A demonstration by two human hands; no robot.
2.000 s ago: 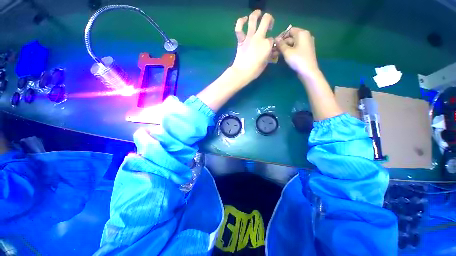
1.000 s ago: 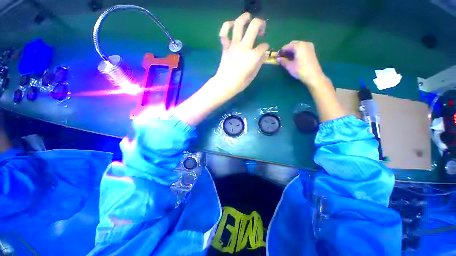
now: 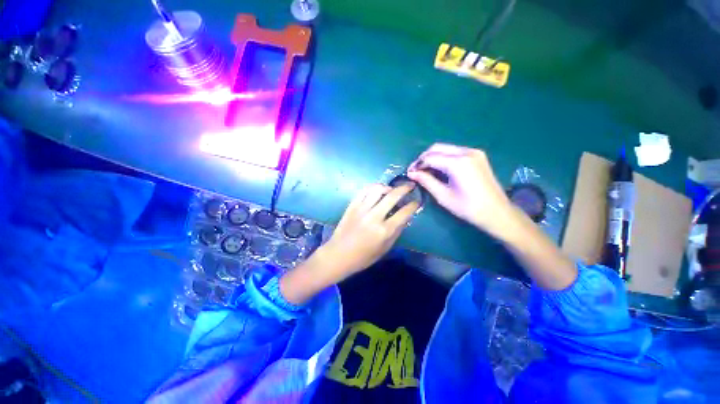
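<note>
A round black part (image 3: 406, 188) lies near the bench's front edge, partly covered by my fingers. My left hand (image 3: 367, 231) grips it from the left, with fingers over its face. My right hand (image 3: 467, 188) is at its upper edge with thumb and fingertips close together; whether they pinch something small is hidden. Another round black part (image 3: 527, 202) lies on shiny film just right of my right hand. The yellow tool holder (image 3: 472, 65) stands farther back with thin tools in it.
The orange-red frame (image 3: 296, 39) and lamp (image 3: 189, 59) with pink-violet glare are at left. A clear tray (image 3: 260, 248) of round parts is at lower left. The syringe (image 3: 621, 207) lies on cardboard (image 3: 659, 229) at right, near a white tissue (image 3: 654, 149). Blue workwear shows at far left.
Both hands have moved from the yellow tool holder to a round black part near the front edge. The camera view has shifted, showing more of the lower-left tray.
</note>
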